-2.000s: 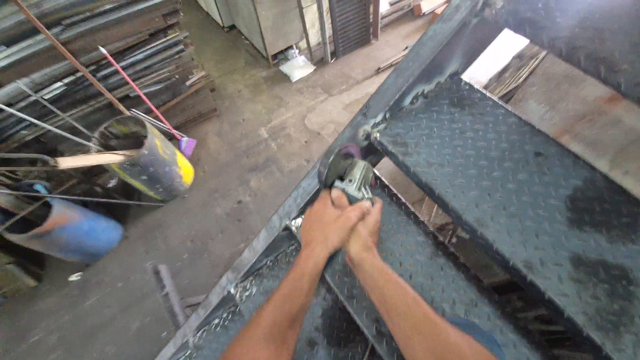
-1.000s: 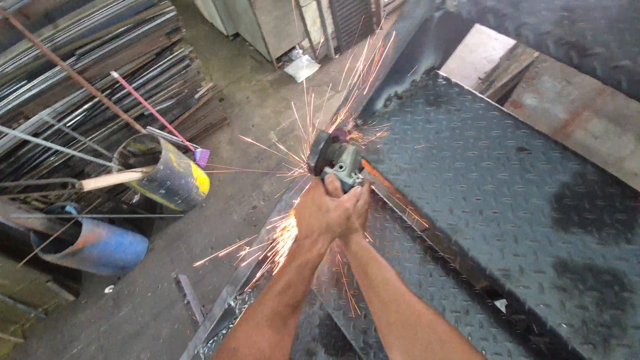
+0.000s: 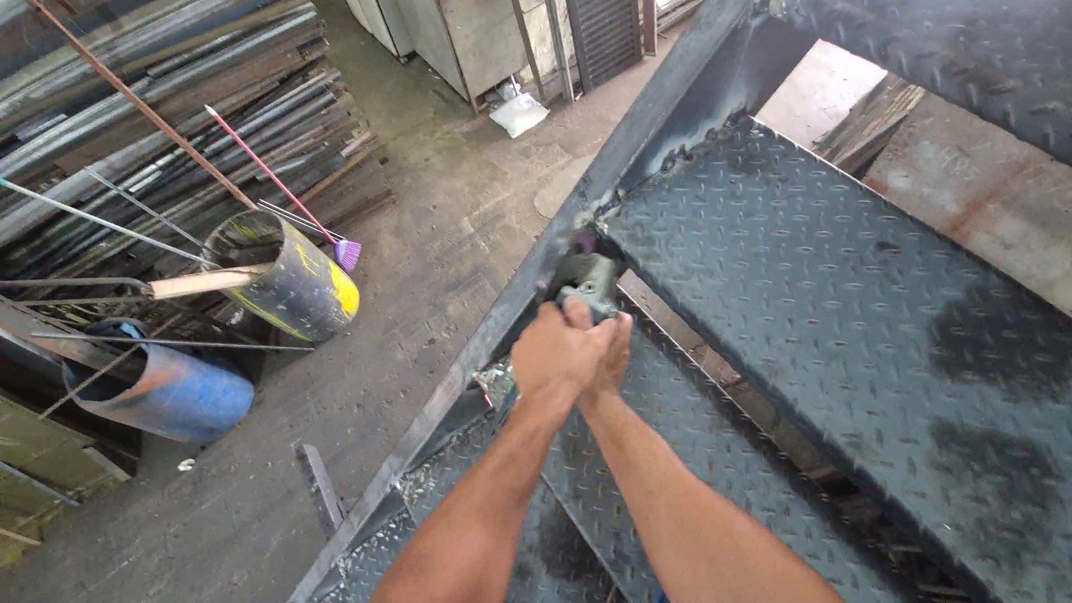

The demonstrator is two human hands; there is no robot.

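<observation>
Both of my hands are closed together around an angle grinder (image 3: 586, 280). My left hand (image 3: 557, 347) wraps its body from the left, and my right hand (image 3: 615, 352) lies against it on the right, partly hidden. The grinder's disc, blurred, is at the inner side of the steel side beam (image 3: 494, 314), by the near left corner of a diamond-plate stair tread (image 3: 804, 276). A rough weld shows where tread and beam join. Another diamond-plate tread (image 3: 695, 444) lies beneath my forearms. No sparks are visible.
On the floor at the left stand a black-and-yellow drum (image 3: 293, 285) and a blue drum (image 3: 184, 394), with rods sticking out. Behind them are stacked metal bars (image 3: 251, 109) and a purple broom (image 3: 347, 254). Metal cabinets (image 3: 469, 50) stand farther back. Gaps separate the treads.
Sparks sprayed from the grinder one second ago and are gone now. Both hands have stayed on the grinder near the beam.
</observation>
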